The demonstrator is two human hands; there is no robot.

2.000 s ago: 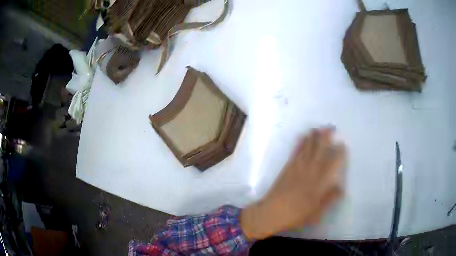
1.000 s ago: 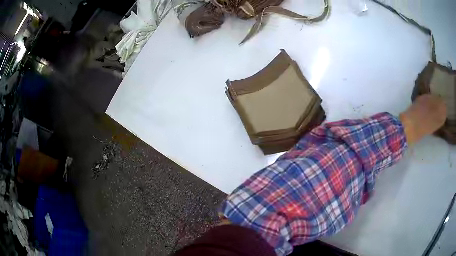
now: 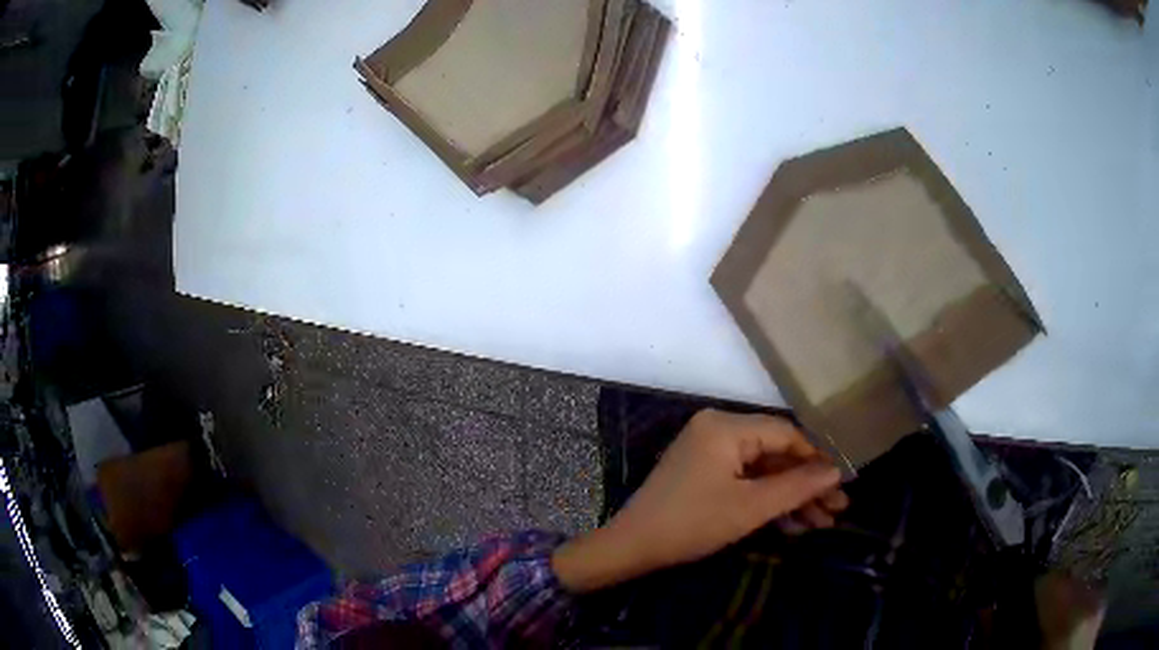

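A brown pocket piece with a beige centre [image 3: 864, 241] lies at the table's front edge, its near corner past the edge. My left hand [image 3: 750, 489] is below the edge, thumb and fingers pinched at that corner. The shears [image 3: 972, 464] slant over the piece's near dark band, blade tips blurred over the beige part. My right hand [image 3: 1071, 610] shows only as a small blurred patch beyond the pivot, at the handle end; its fingers and the handles are hidden. A fanned stack of pocket pieces [image 3: 508, 76] lies at the upper left.
The white tabletop [image 3: 381, 241] ends in a front edge above my dark-clothed lap. A bit of brown fabric [image 3: 1125, 8] shows at the top right. White cloth [image 3: 172, 64] hangs at the far left corner. A blue bin [image 3: 248, 571] and brown box [image 3: 146, 489] stand on the floor.
My left hand has come back from the right-hand stack to the table's front edge. A single pocket piece now lies there. The shears are now raised over it. The view has shifted.
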